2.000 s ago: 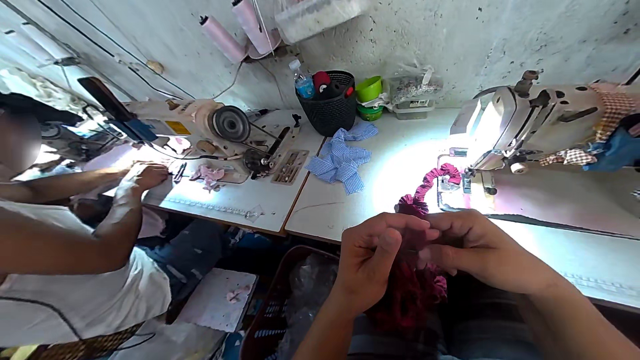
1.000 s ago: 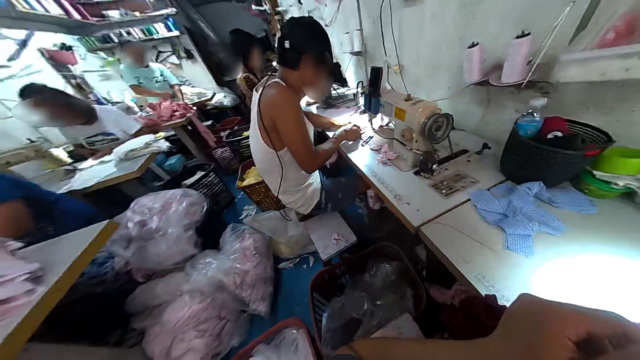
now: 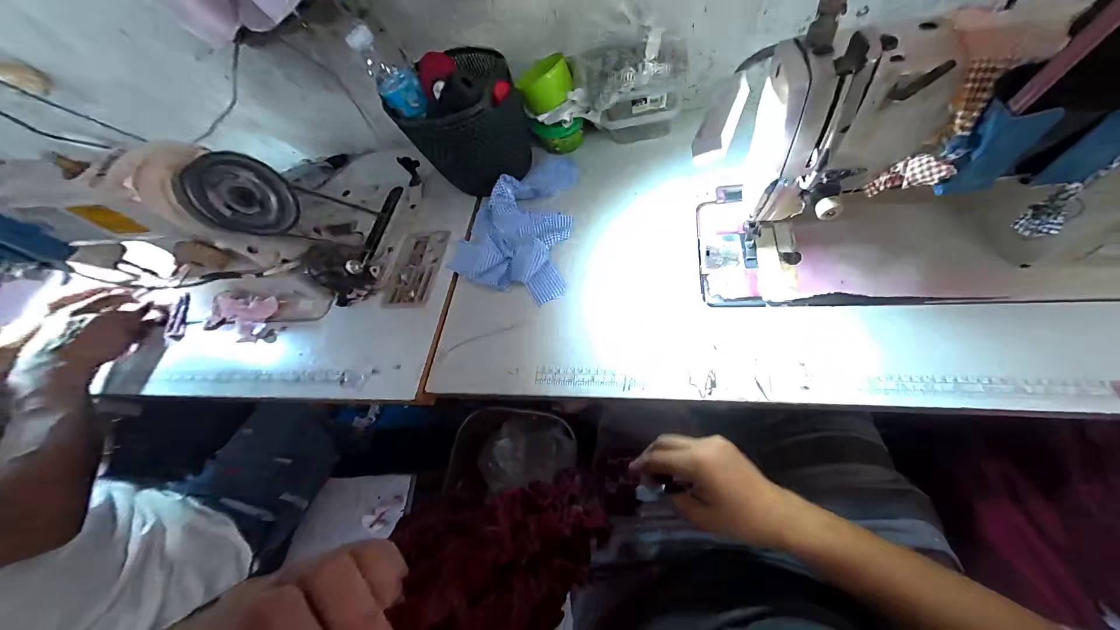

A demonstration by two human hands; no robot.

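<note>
Over my lap, my right hand [image 3: 700,481] has its fingers curled at the edge of dark red gathered fabric [image 3: 516,542], with a small pale bit by the fingertips; its exact hold is unclear. My left hand [image 3: 332,591] is at the bottom edge, beside the left side of that fabric, knuckles up and fingertips hidden. A sewing machine [image 3: 796,131] with a bright lamp stands on the table in front of me, its needle area bare of the red fabric.
Blue checked fabric pieces [image 3: 516,241] lie by a black basket [image 3: 472,131] with a water bottle [image 3: 398,83]. Green containers [image 3: 547,87] and a clear plastic box [image 3: 634,105] stand at the wall. A co-worker's hand [image 3: 105,332] is at another sewing machine [image 3: 236,192] on the left.
Two seconds ago both my hands were together near the table edge with red scrunchie-like fabric; now they are apart and lower. The red piece beside the needle has left the table. The view swung left and back.
</note>
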